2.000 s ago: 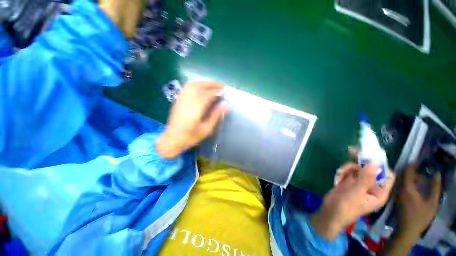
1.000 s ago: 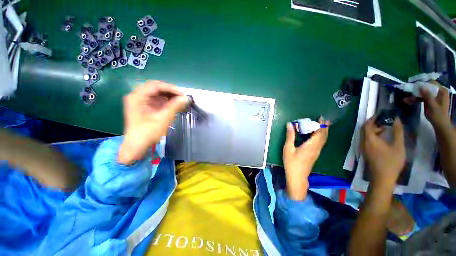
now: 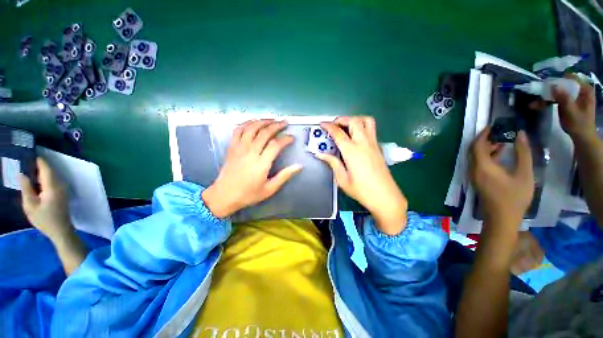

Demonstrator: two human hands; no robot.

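A dark grey back panel [image 3: 307,188] under glossy film lies on a white backing sheet [image 3: 173,148] in front of me. A camera lens piece [image 3: 321,140] sits at the panel's upper right corner. My right hand [image 3: 370,168] has thumb and forefinger at the lens piece's edge, holding it against the panel. My left hand [image 3: 254,168] rests on the panel left of the lens piece, fingers apart and holding nothing. A white glue bottle [image 3: 398,154] with a blue tip lies on the table just right of my right hand, partly hidden by it.
A loose lens pile [image 3: 76,69] lies at the upper left. One lens piece [image 3: 440,104] lies at the right beside a panel stack [image 3: 482,86]. Another person's hands [image 3: 506,175] hold a lens piece and a bottle there. At the left, a person's hand [image 3: 47,198] holds a dark panel.
My left hand has moved right and down onto the panel. My right hand has let go of the glue bottle and moved left to the lens piece, now on the panel's corner.
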